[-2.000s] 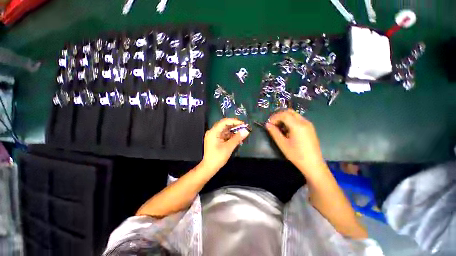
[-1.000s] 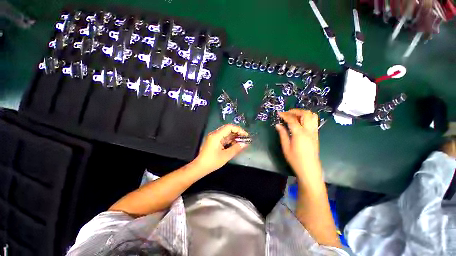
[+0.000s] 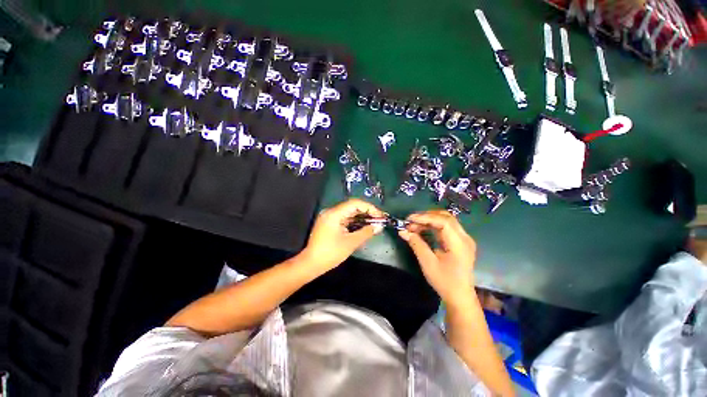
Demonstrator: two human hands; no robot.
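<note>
My left hand [image 3: 346, 233] is closed on a small dark watch head [image 3: 360, 222], mostly hidden by the fingers, near the bench's front edge. My right hand [image 3: 442, 246] pinches a small silver spring clip [image 3: 397, 223] at the watch head's right side. The fingertips of both hands nearly meet. Loose spring clips [image 3: 422, 169] lie in a heap beyond my hands, with a row of small clips [image 3: 411, 108] above it. The black foam tray [image 3: 209, 182] at left holds rows of clamped watch heads [image 3: 229, 136]; its near part shows bare recesses.
A white stack [image 3: 556, 157] sits in a black box at right, beside a red-handled tool [image 3: 618, 125]. Strapped watches [image 3: 550, 66] lie farther up the green bench. Spare foam trays [image 3: 58, 287] are at lower left. A person's pale sleeve [image 3: 628, 333] is at lower right.
My right hand first moved away to the loose clips, then came back beside my left hand with a clip. My left hand stays on the watch head. The camera view has turned.
</note>
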